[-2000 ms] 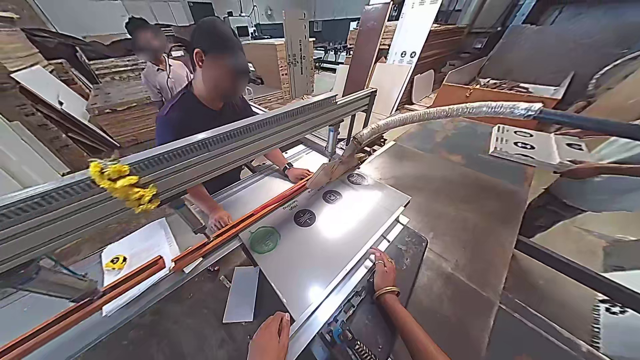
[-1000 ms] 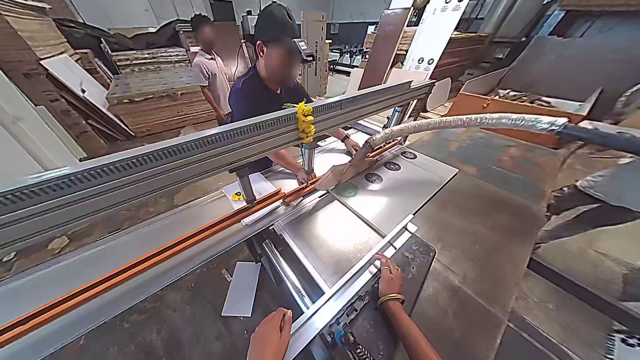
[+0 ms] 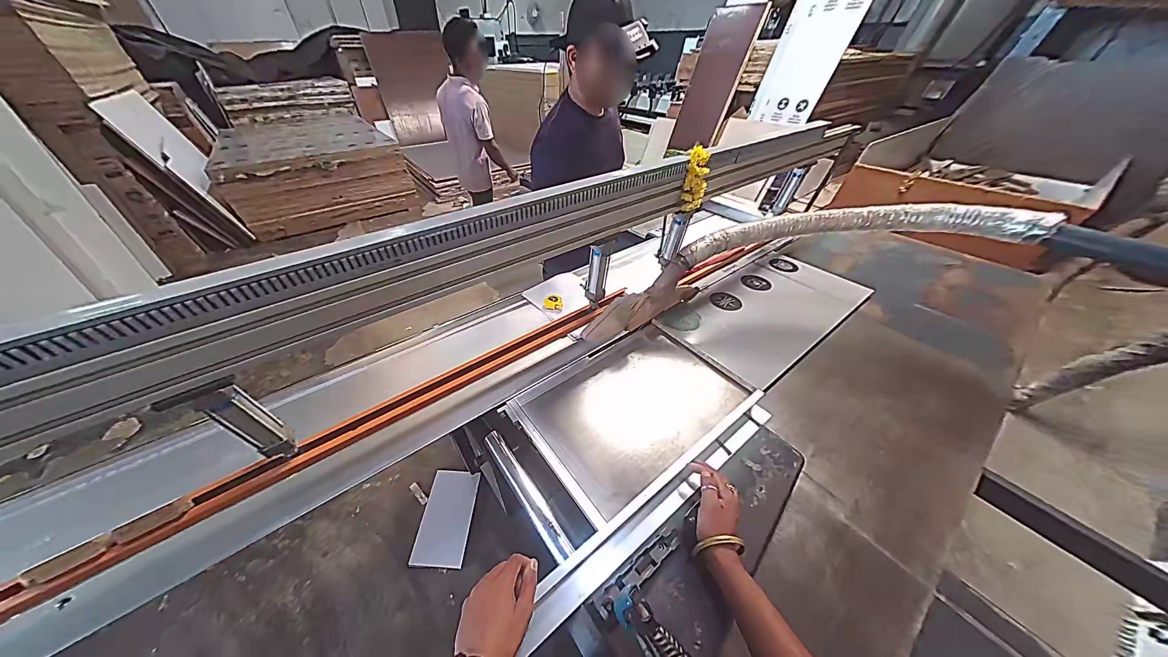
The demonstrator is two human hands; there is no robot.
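Note:
My left hand [image 3: 498, 602] rests at the near end of an aluminium fence rail [image 3: 630, 529], its fingers curled; whether they grip the rail is hidden. My right hand [image 3: 716, 502], with a gold bangle on the wrist, lies against the rail's outer side farther up. Beyond the rail is a bare metal sliding table [image 3: 639, 411]. A pale board [image 3: 776, 319] with round dark marks lies past it, beside a long orange-edged strip [image 3: 411, 388]. A dust hose [image 3: 849, 219] ends at a hood [image 3: 639, 306] over the strip.
A long overhead metal beam [image 3: 438, 228], hung with yellow flowers [image 3: 695, 178], crosses the view. A co-worker [image 3: 579, 128] stands behind it, another person [image 3: 470, 119] farther back. A small white offcut [image 3: 444, 518] lies left of my hands. A yellow tape measure [image 3: 553, 302] sits on paper.
The marked board has moved away from the rail, baring the metal table. The co-worker's hands, earlier on and beside the board, are no longer in sight. My hands remain at the rail. The view has shifted.

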